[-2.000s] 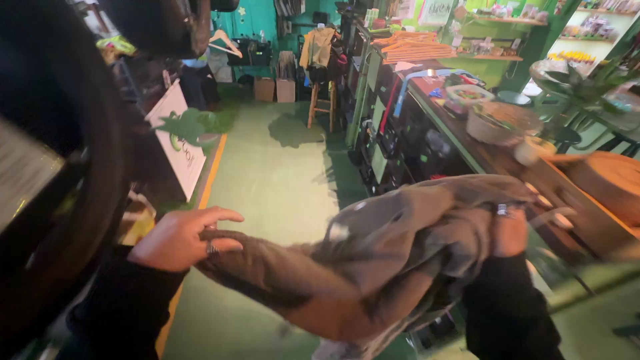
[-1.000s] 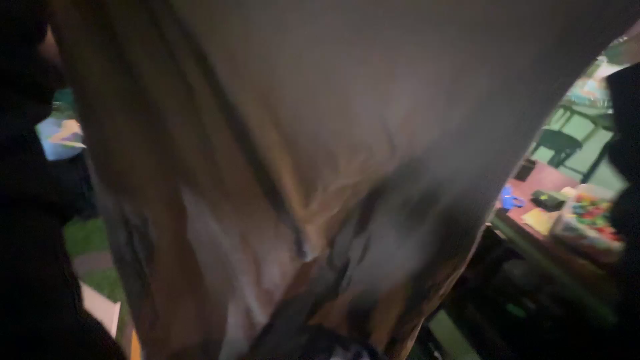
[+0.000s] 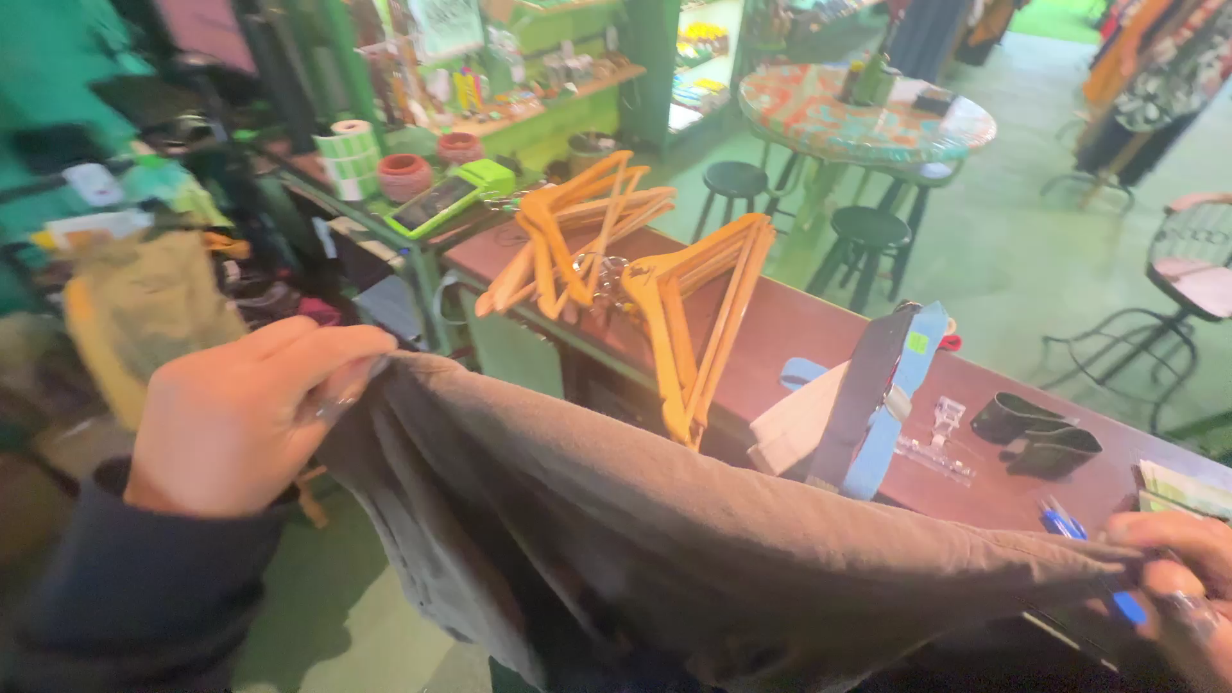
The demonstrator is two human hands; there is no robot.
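A brown-grey cloth garment (image 3: 674,510) hangs stretched between my two hands, its upper edge sloping down to the right. My left hand (image 3: 250,414) pinches one end at the left of the view. At the lower right edge, partly cut off, my right hand (image 3: 1179,577) grips the other end. Just behind the right end of the cloth lies a blue tool or pen (image 3: 1064,523), partly hidden. The garment's lower part falls out of view, and its exact kind cannot be told.
Beyond the cloth, a long counter (image 3: 818,322) holds wooden hangers (image 3: 674,318), blue and dark straps (image 3: 871,414), a clear plastic hanger (image 3: 934,457) and dark rolled bands (image 3: 1035,433). Behind it stand stools (image 3: 866,231) and a round table (image 3: 857,120). Clothes (image 3: 144,298) hang at the left.
The garment, bunched two seconds ago and then raised across most of the view, is now lower and drawn out between both hands. The view has swung right, toward the counter.
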